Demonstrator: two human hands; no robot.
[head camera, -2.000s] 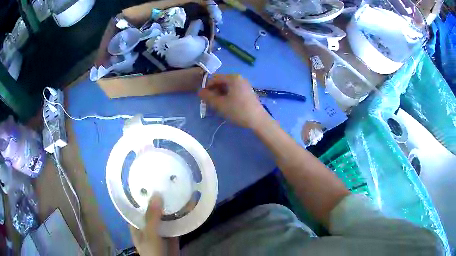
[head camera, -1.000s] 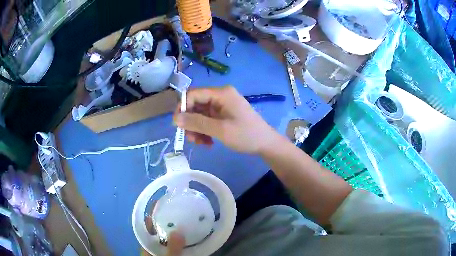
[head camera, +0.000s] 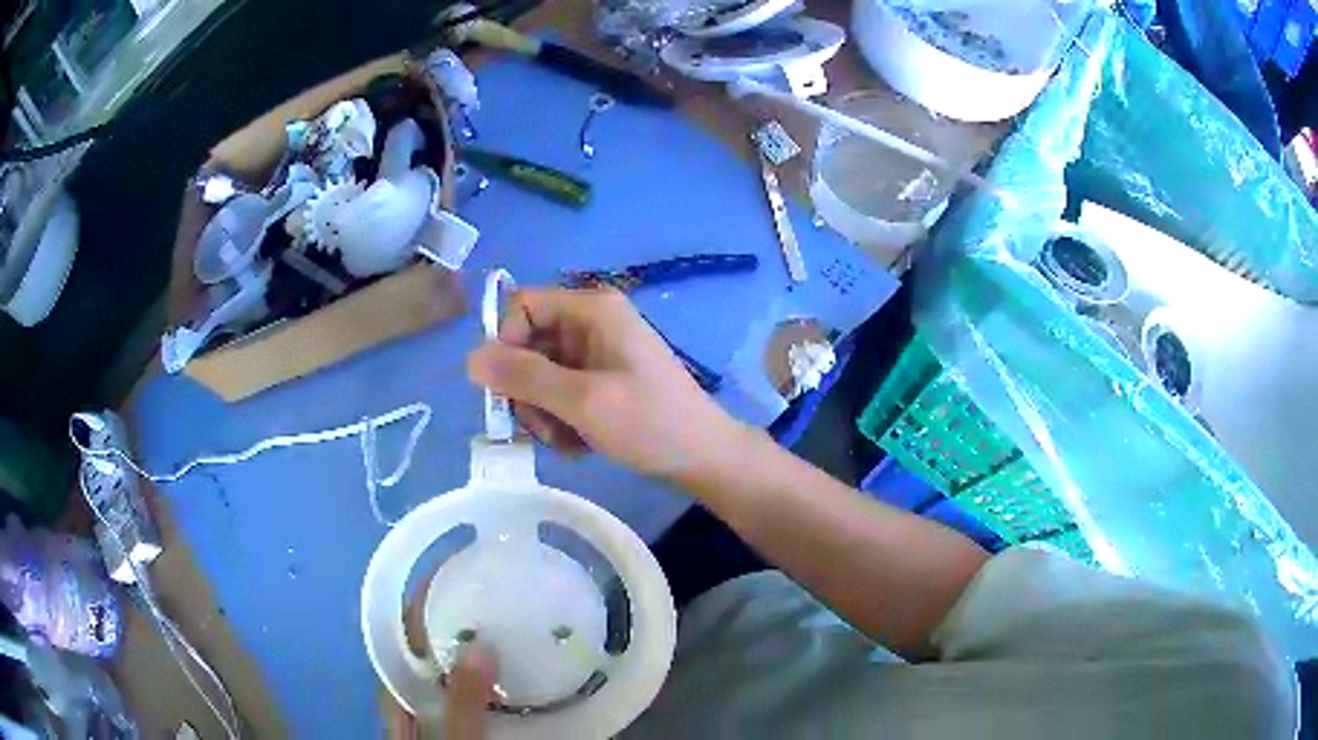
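A white round lamp housing (head camera: 515, 613) with curved slots and a short neck faces up at the bottom centre. My left hand (head camera: 460, 691) holds it from below with a finger or thumb on its centre disc; most of this hand is cut off or hidden. My right hand (head camera: 578, 379) pinches a thin white strip-like part (head camera: 499, 415) just above the neck. The part's lower end is at or very near the neck opening; I cannot tell if it is inside. A white cord (head camera: 282, 445) lies on the blue mat.
A cardboard box (head camera: 311, 336) of white plastic pieces stands at upper left. A green-handled screwdriver (head camera: 538, 178) and blue-handled cutters (head camera: 679, 270) lie on the mat. A power strip (head camera: 120, 506) is left. A turquoise-lined green basket (head camera: 966, 438) is right.
The housing has moved right and down since the first frame, its neck now pointing up towards my right hand. The orange screwdriver, seen one second ago, is out of view.
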